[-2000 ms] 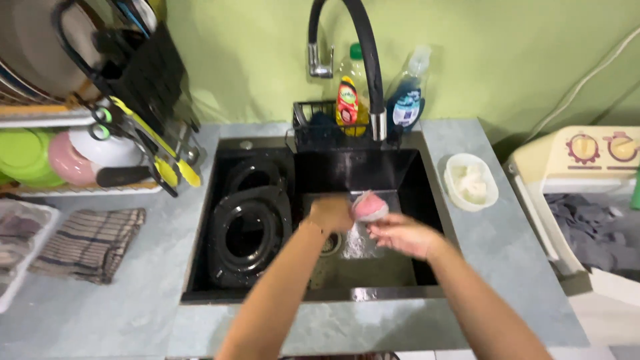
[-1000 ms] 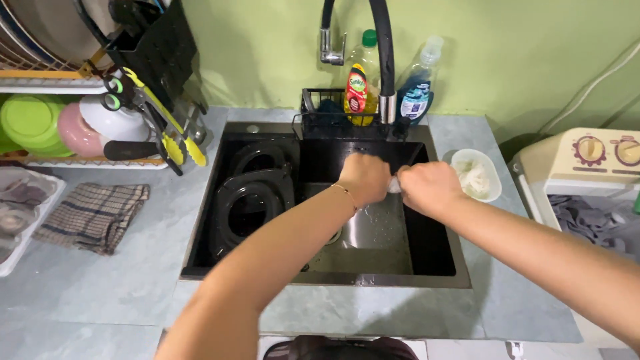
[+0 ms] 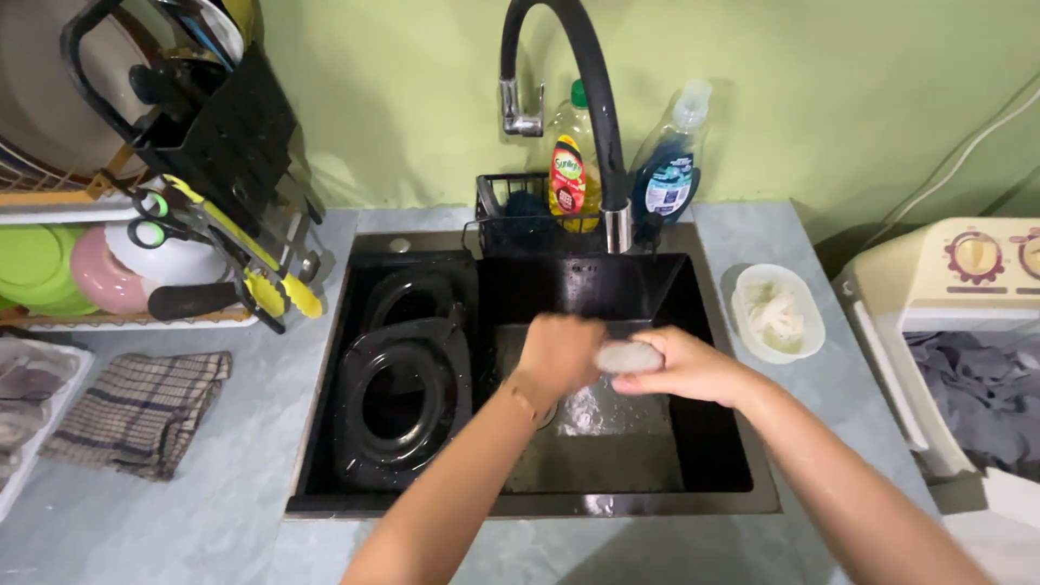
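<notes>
Over the right part of the black sink, my right hand holds a small, pale greyish, rounded thing, blurred, whose kind I cannot tell. My left hand, a thin bracelet at its wrist, is bent and blurred against the left end of that thing; whether its fingers grip anything is hidden. Black pan supports or stove parts with round openings lie in the left part of the sink. A white plastic tub with whitish, wet contents stands on the counter to the right.
A black faucet arches above the sink. Behind it stand a yellow dish soap bottle, a blue soap bottle and a black wire caddy. Left are a checked cloth, a dish rack and hanging tongs; right, a washing machine.
Two seconds ago a pink and white thing showed between my hands; one second ago my fists were together higher over the sink. Now they are lower, with a greyish surface in view.
</notes>
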